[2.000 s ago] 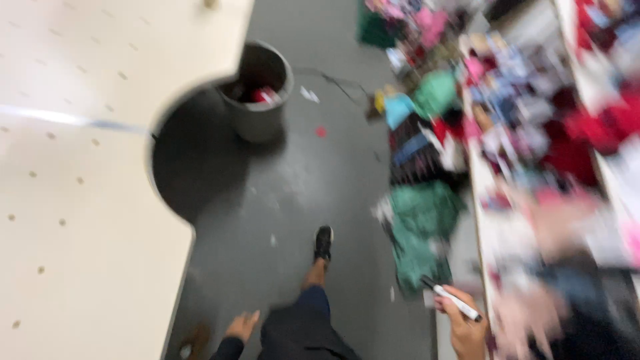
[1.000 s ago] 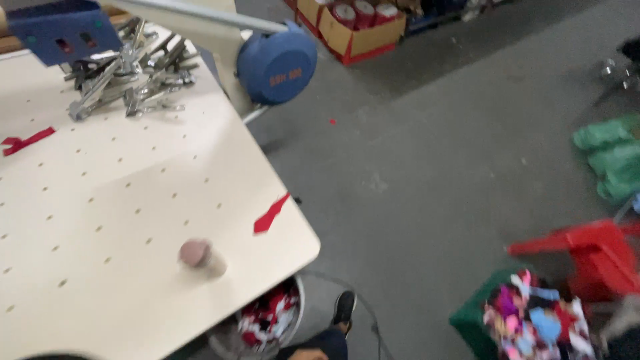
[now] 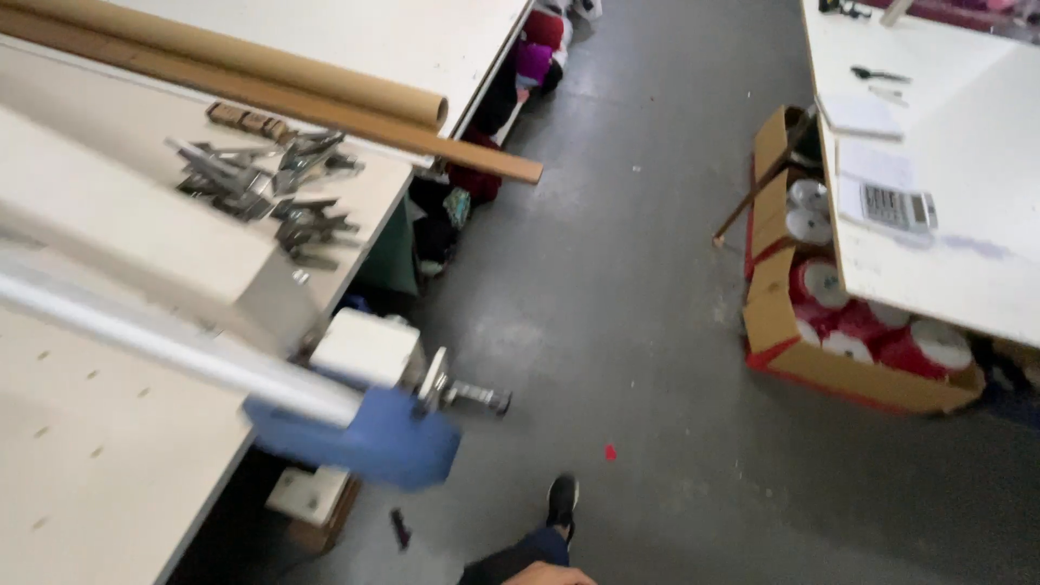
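At the bottom edge is part of one bare hand, seemingly my left hand [image 3: 551,574], over my dark-clothed leg. Only the back of it shows; its fingers and anything in them are cut off by the frame. My right hand is out of view. Left of my leg, a blurred blue end housing [image 3: 361,439] on a long metal rail juts past the white table edge. Metal clamps [image 3: 236,183] lie heaped on the table beyond, near a cardboard tube [image 3: 325,73] and a brown wooden bar [image 3: 487,160].
Grey floor [image 3: 601,268] runs between the tables, with a red scrap [image 3: 610,452] on it. On the right, cartons [image 3: 877,378] of red and white thread or tape rolls stand under a white table [image 3: 975,276] bearing a calculator [image 3: 894,208] and papers. A stick [image 3: 751,195] leans out there.
The view has swung from the bin and cloth piles to the aisle between the tables. Two seconds ago my right hand held a marker; now that hand is out of view.
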